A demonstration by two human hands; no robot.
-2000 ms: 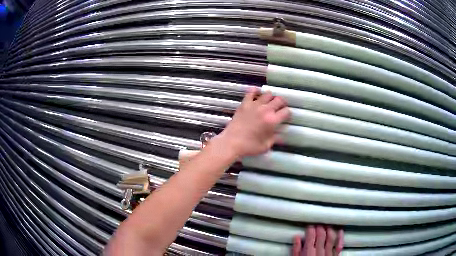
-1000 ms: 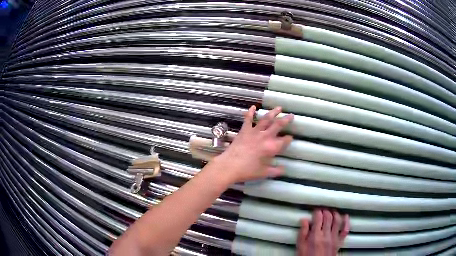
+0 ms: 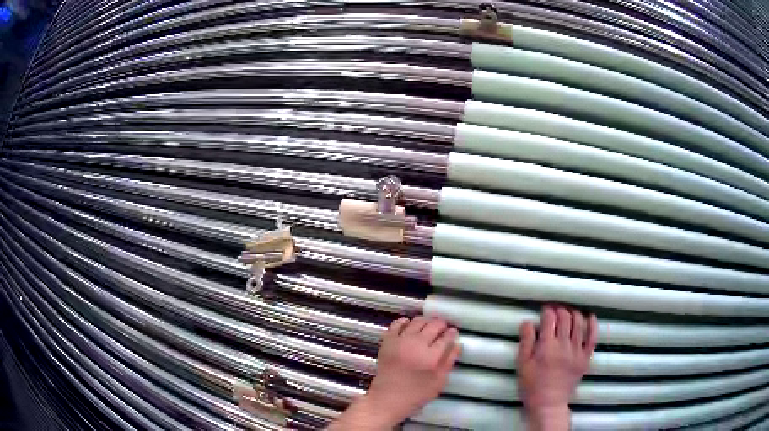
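The pale green curtain lies in long parallel folds over the metal rods on the right, its cut edge running down the middle of the view. My left hand rests at this edge near the bottom, its fingertips bent onto a fold and the rod beside it. My right hand lies on the folds further right, fingers close together and curled down over the cloth. Whether either hand pinches the cloth is hidden under the fingers.
Silver rods with dark gaps spread left. A clip with a brown pad sits at the curtain's top edge. Clips with tan pads rest on the rods at centre, left of it and lower left.
My left hand has moved down along the curtain edge from the upper folds. My right hand shows higher in the view. The curtain and clips have shifted up and slightly right in the view.
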